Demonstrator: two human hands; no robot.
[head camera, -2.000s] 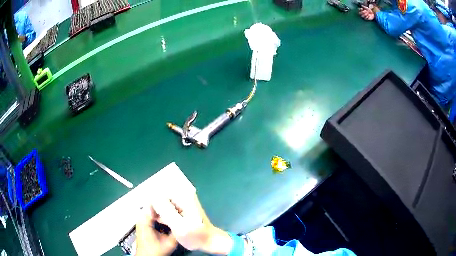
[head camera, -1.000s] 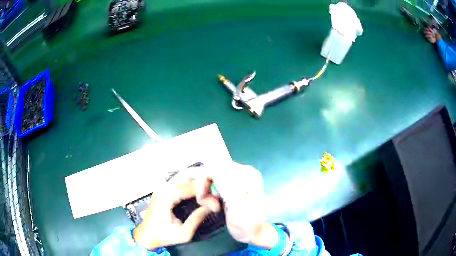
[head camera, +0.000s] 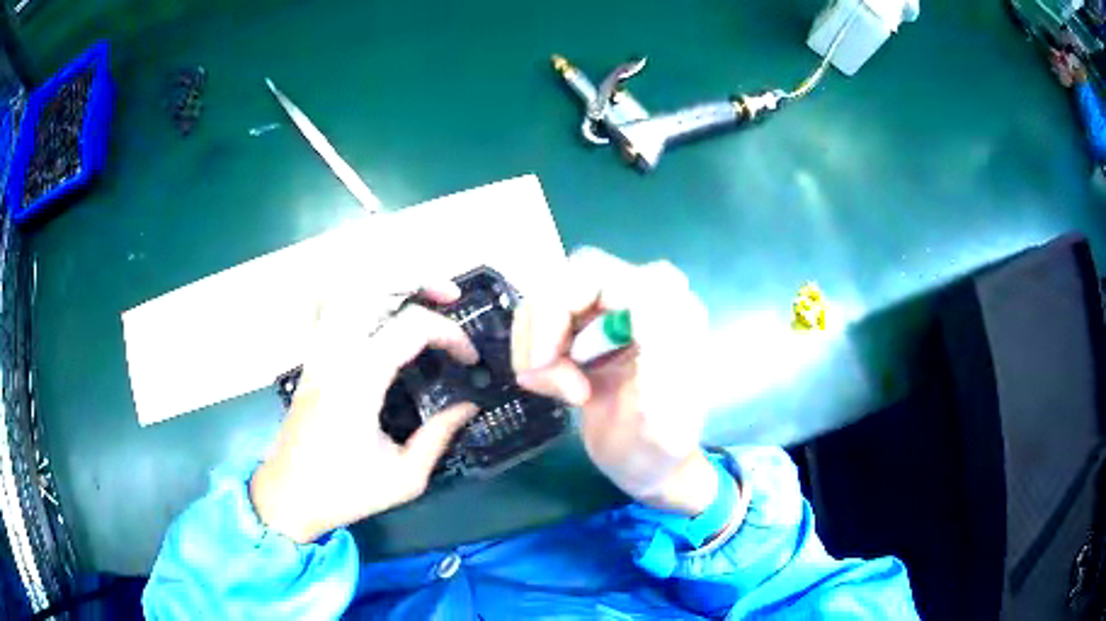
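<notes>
The opened black trail camera housing (head camera: 497, 419) lies near the lower edge of a long white strip (head camera: 243, 309), its dark inside with rows of small holes facing up. My left hand (head camera: 358, 412) grips the housing from the left, thumb and fingers curled over its middle and hiding part of it. My right hand (head camera: 637, 376) is at the housing's right side and holds a white pen-type pick with a green end (head camera: 617, 326). The pick's tip is hidden by my fingers. A slim pale pointed tool (head camera: 325, 148) lies beyond the strip.
A silver air blow gun (head camera: 679, 124) lies beyond, its hose running to a white block (head camera: 855, 34). A blue parts bin (head camera: 58, 136) is at far left, small dark pieces (head camera: 188, 100) beside it. Yellow scraps (head camera: 809, 308) and a black tray (head camera: 1031, 425) are right. Another person's hand (head camera: 1067, 67) shows top right.
The view has tilted down and moved closer, so the bench things sit higher in the picture. The housing's inside now shows more between my hands, and the pick's green end is clearer.
</notes>
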